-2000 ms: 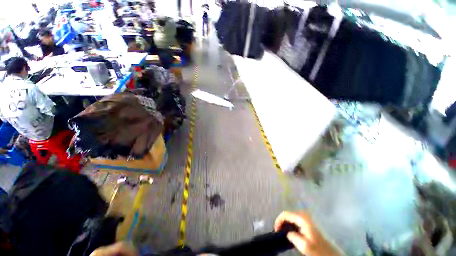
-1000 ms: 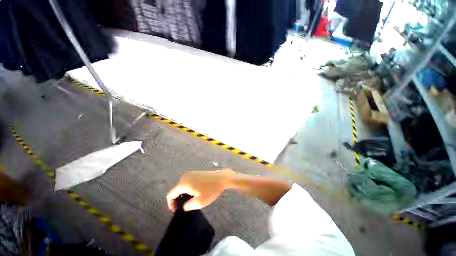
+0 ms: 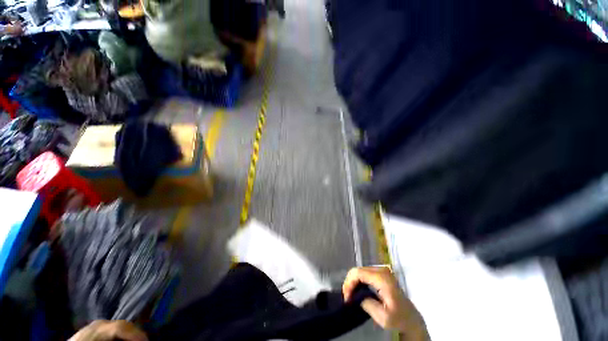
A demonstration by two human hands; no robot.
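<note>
A limp black garment piece (image 3: 260, 308) spans the bottom of the view, between my two hands. My right hand (image 3: 380, 296) is closed on its right end, with the cloth bunched between thumb and fingers. My left hand (image 3: 110, 331) is at the bottom edge, cut off by it; only its back shows beside the left end of the cloth, and its fingers are hidden.
Dark garments hang at the upper right (image 3: 467, 120) over a white surface (image 3: 460, 286). A white sheet (image 3: 277, 260) lies on the floor by yellow-black tape. At left are a box with dark cloth (image 3: 100, 143), a red stool (image 3: 47, 174) and grey cloth (image 3: 117, 260).
The view has swung back left along the aisle and moved forward. The hanging garments are nearer. My left hand has come into view again; my right hand still holds the black cloth.
</note>
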